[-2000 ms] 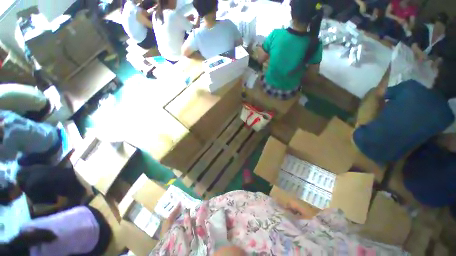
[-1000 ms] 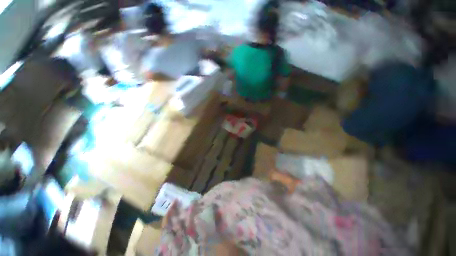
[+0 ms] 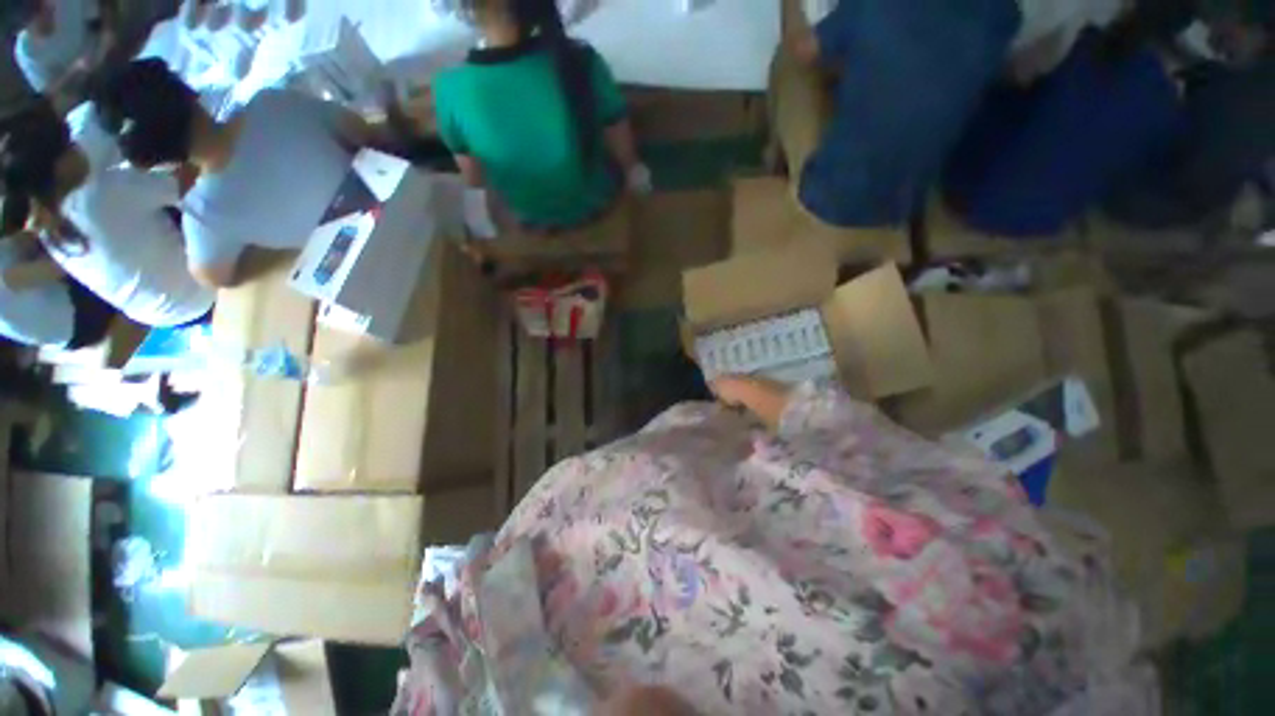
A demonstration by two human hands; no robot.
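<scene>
An open brown carton (image 3: 884, 330), flaps up, holds rows of small white boxes (image 3: 766, 346) with small dark print, just ahead of me. My right hand (image 3: 748, 396) reaches out of the pink floral sleeve to the near left edge of these boxes. Its fingertips touch or overlap them; whether they grip one cannot be told. A white printed stack (image 3: 442, 564) shows partly at the left edge of my garment. My left hand is not visible there, hidden by the sleeve.
Large closed cartons (image 3: 366, 406) stand left, with a white printed product box (image 3: 366, 252) on top. A pallet (image 3: 548, 406) and red-white bag (image 3: 564, 305) lie ahead. Seated workers line white tables beyond. Another product box (image 3: 1018, 434) lies right.
The view has swung right and steadied. The open carton now sits nearer the middle, with my right hand at its boxes. The white stack at my left is now mostly covered by the garment.
</scene>
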